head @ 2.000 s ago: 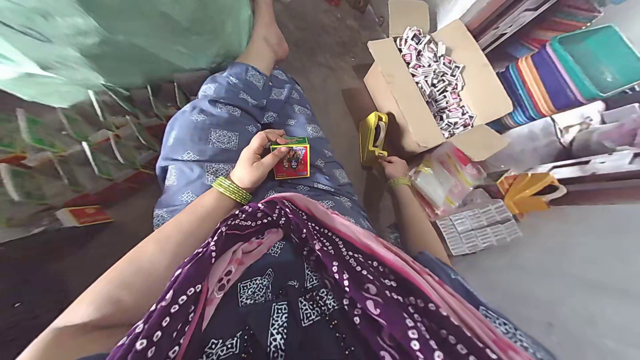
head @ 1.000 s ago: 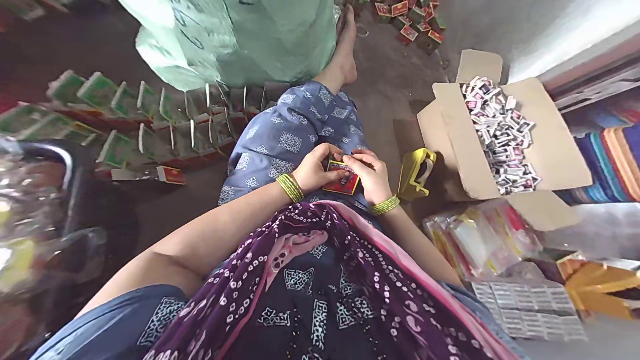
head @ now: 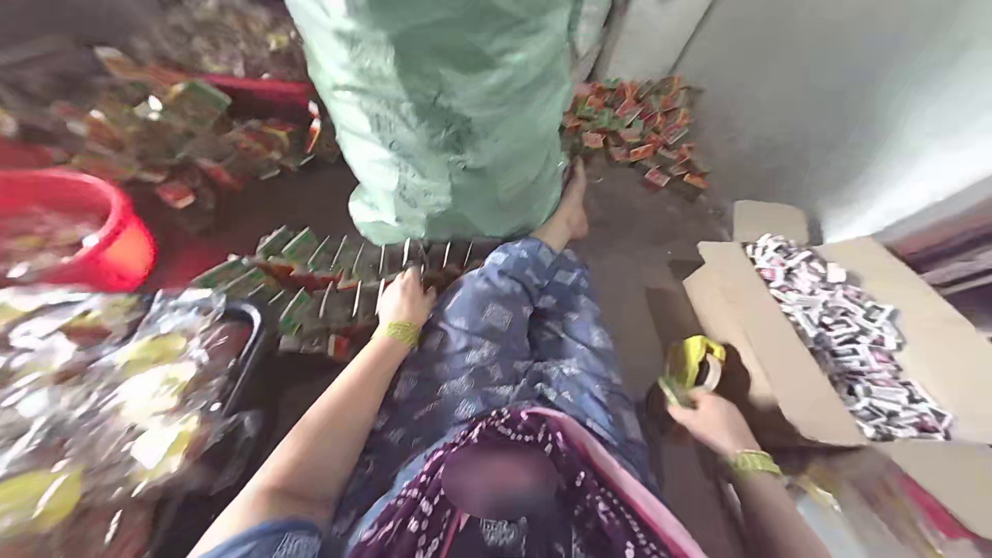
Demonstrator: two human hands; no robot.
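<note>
My left hand (head: 407,298) is at the rows of small green and red boxes (head: 325,267) on the floor, left of my knees. Its fingertips are among the boxes, and whether they grip one is hidden. On the other side, my right hand (head: 713,422) has its fingers at the lower end of a yellow tape dispenser (head: 690,360) with a pale roll. Blur hides how firmly the fingers hold it. An open cardboard box (head: 783,349) full of small white and dark packets (head: 845,333) stands just to the right of the dispenser.
A big pale green sack (head: 457,116) stands beyond my foot. Loose small red and green boxes (head: 635,124) lie behind it at right. At far left are a red tub (head: 116,225) and a black-rimmed crate (head: 252,333) of clear-wrapped items. Plastic packets (head: 845,496) lie at lower right.
My hands were together on a red and yellow box over my lap. They have moved apart, the left to the box rows and the right to the tape dispenser. The view has shifted left.
</note>
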